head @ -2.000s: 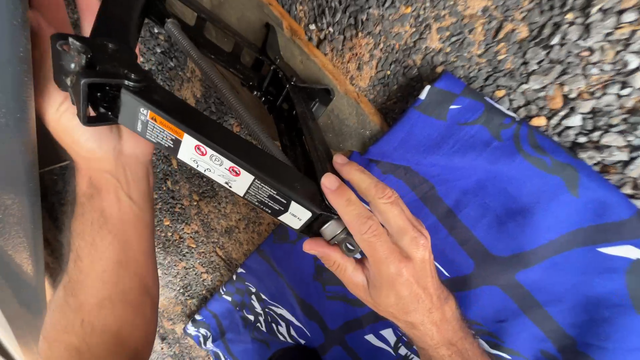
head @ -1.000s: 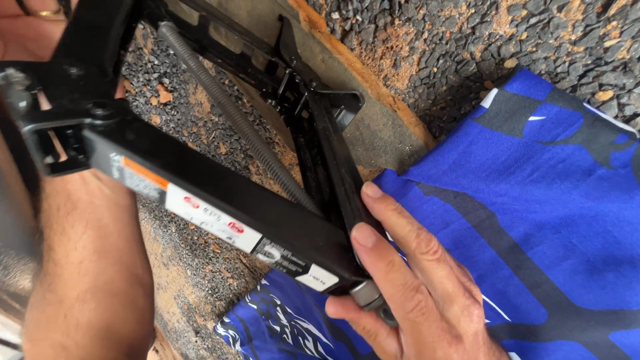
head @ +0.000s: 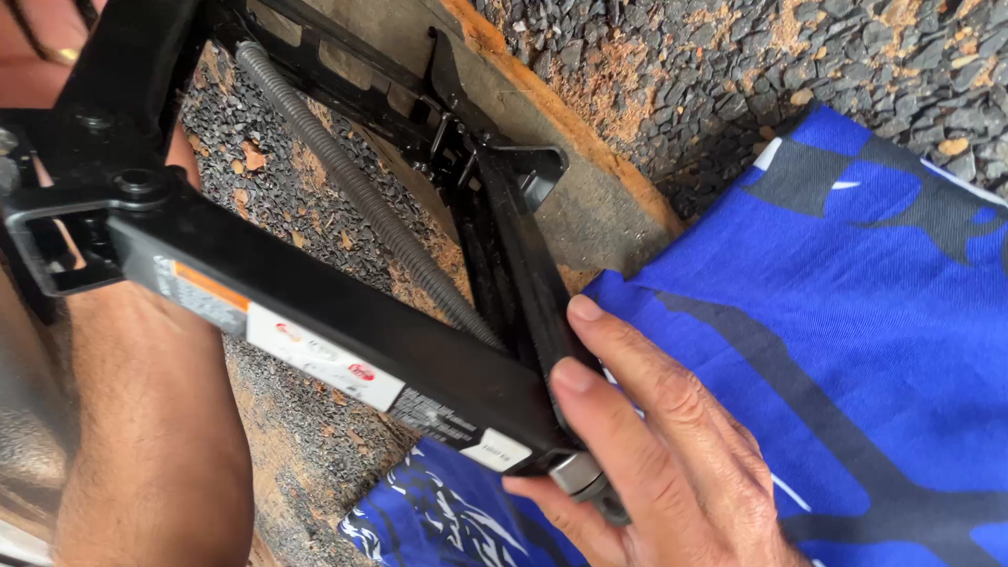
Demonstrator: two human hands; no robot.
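A black scissor jack [head: 339,291] with warning labels and a ribbed threaded screw [head: 339,165] fills the left and middle of the view. Its base end rests on a concrete slab. My right hand [head: 669,441] is at the jack's near joint, fingertips on the arm and thumb beneath, around a metal screw end [head: 579,476]. My left hand [head: 39,55] is behind the jack's upper end at the top left, partly hidden by it; its hold cannot be made out. A blue cloth [head: 787,339] with dark and white patterns lies beneath my right hand.
The concrete slab [head: 606,228] has an orange-brown edge running diagonally. Dark gravel [head: 866,71] with reddish dirt surrounds it. A blurred grey surface [head: 27,378] runs along the left edge.
The jack and both hands appear larger and closer to the camera. My right hand has stayed at the same joint. My left hand shows less behind the jack than at first.
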